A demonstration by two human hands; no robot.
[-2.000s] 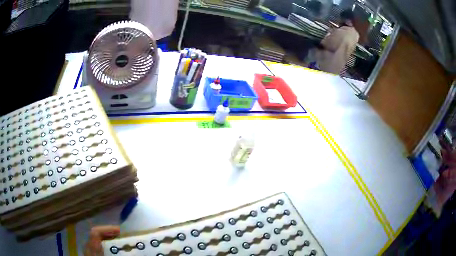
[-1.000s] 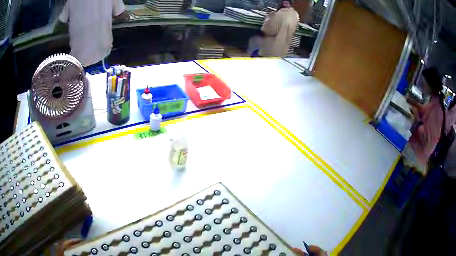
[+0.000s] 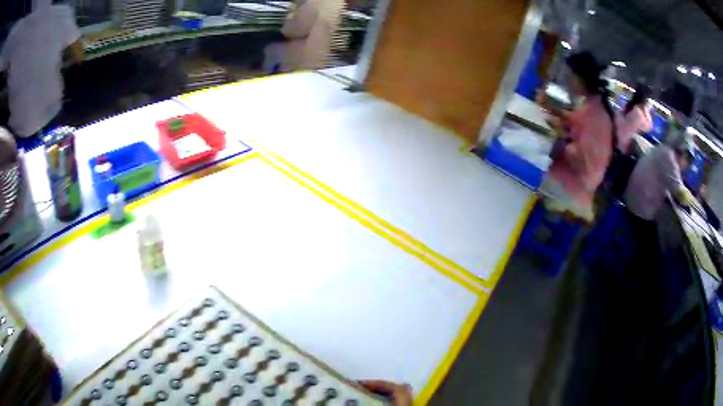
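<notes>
The loading board lies at the bottom of the view, cut off by the lower edge. It carries rows of paired small round parts with dark rims and silvery centres, joined by tan cutouts. My right hand is at the board's right edge, mostly cut off by the bottom of the picture; only some fingers show, and whether it holds anything cannot be told. My left hand is out of the picture. A translucent squeeze bottle stands beyond the board.
Red bin, blue bin, small dropper bottle and pen holder stand at the back left. Stacked boards and part of the fan are at the left edge. An orange-brown panel stands behind; people work around.
The view has swung right, so the table things sit further left. My left hand has left the picture. The pen tip seen by my right hand a second ago no longer shows.
</notes>
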